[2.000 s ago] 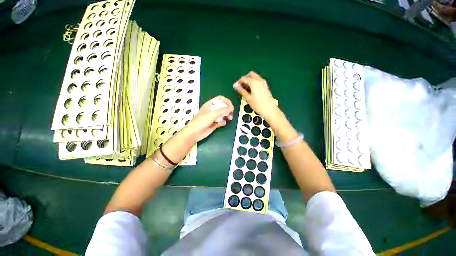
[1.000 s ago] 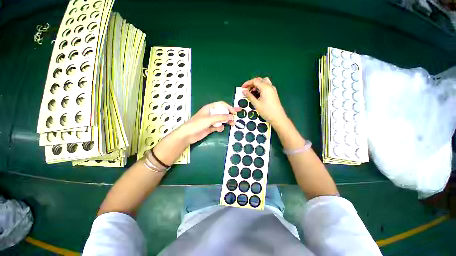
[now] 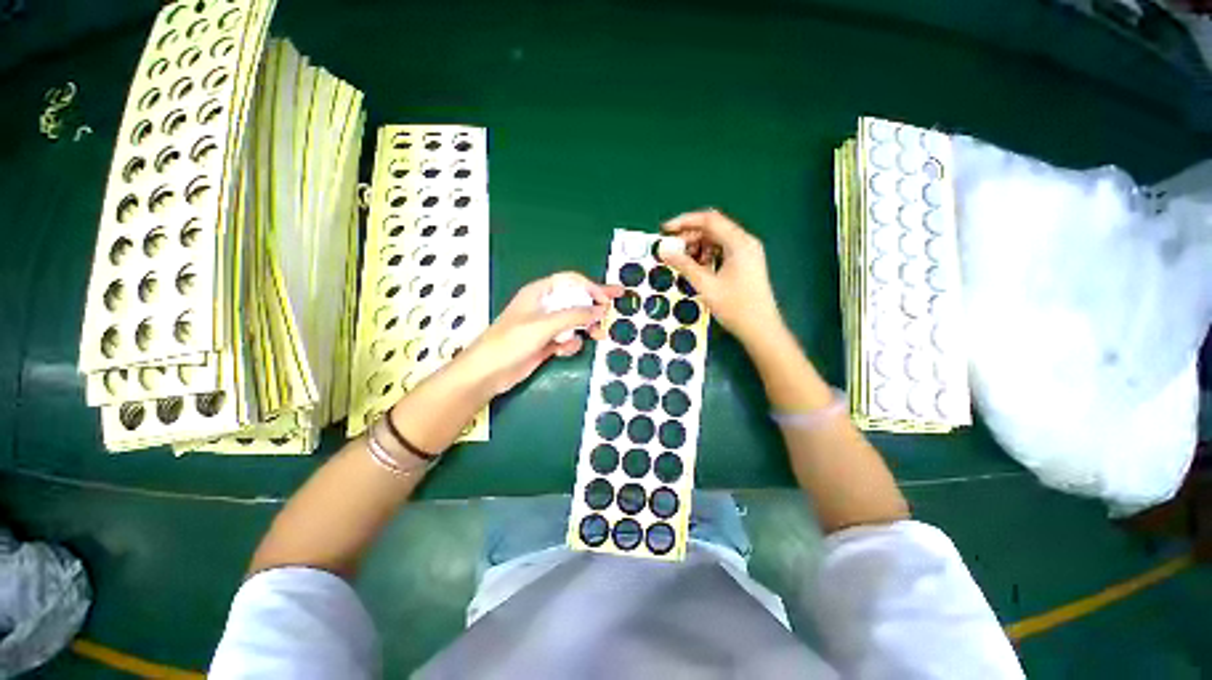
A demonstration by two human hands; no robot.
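The punched sheet (image 3: 642,379) lies on the green table in front of me, its near end over the table edge. Its holes show dark, except the top left one, which is whitish. My left hand (image 3: 548,323) holds white round discs (image 3: 565,292) at the sheet's left edge, fingertips touching it. My right hand (image 3: 724,272) is at the sheet's top right, thumb and fingers closed on a small white disc (image 3: 671,249) over the top row of holes.
At left stands a thick fanned unfilled sheet stack (image 3: 166,199), with separate unfilled sheets (image 3: 423,266) beside it. Ring scrap (image 3: 56,112) lies at far left. At right are the filled sheet stack (image 3: 912,279) and a puffy plastic bag (image 3: 1077,319).
My right hand came down onto the sheet's top end, then moved to its right side, now with a disc. The top left hole has turned whitish. My left hand moved against the sheet's left edge.
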